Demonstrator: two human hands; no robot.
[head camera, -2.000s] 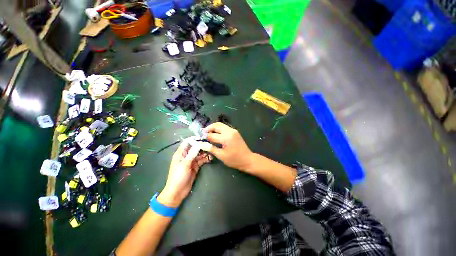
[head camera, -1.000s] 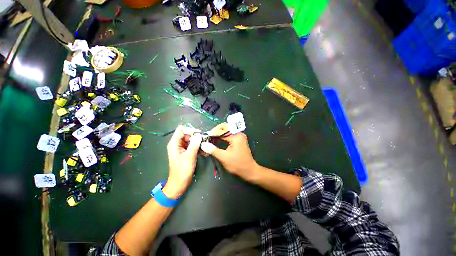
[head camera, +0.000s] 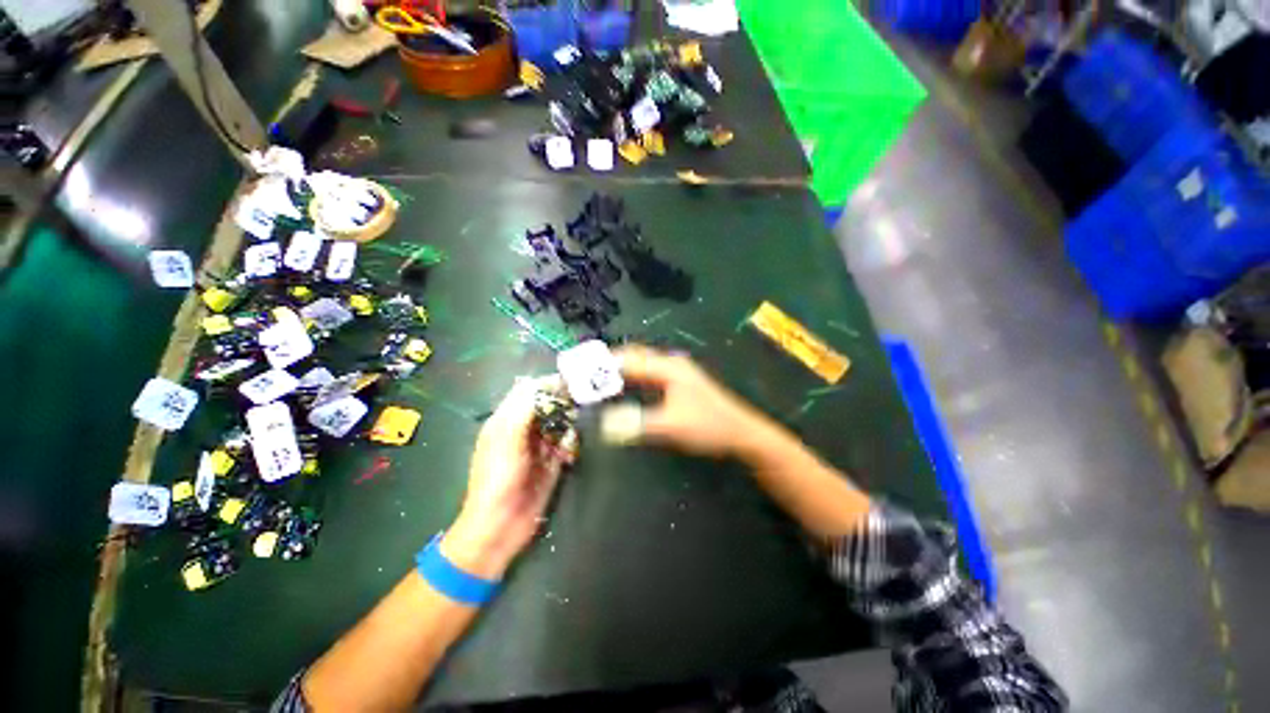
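My left hand (head camera: 513, 467), with white coverings on its fingertips, holds a small wired circuit board (head camera: 554, 412) at the middle of the bench. A white rounded square pad (head camera: 591, 372) with dark printed marks stands above the board, between my two hands. My right hand (head camera: 683, 404) is just right of the pad, blurred, with a pale fingertip covering near the board. Whether its fingers grip the pad or a wire cannot be made out. A pile of black plastic brackets (head camera: 568, 279) lies just beyond my hands.
A heap of wired modules with white pads (head camera: 276, 443) lies at left, with a tape roll (head camera: 373, 212) behind it. A yellow-orange strip (head camera: 800, 343) lies at right. Another module pile (head camera: 630, 100) and a round basket (head camera: 457, 67) with scissors are at the far end.
The white pad has moved from beyond my right hand to between my hands. My right hand has turned and its fingers have drawn away from my left. The view has shifted, showing more of the far end.
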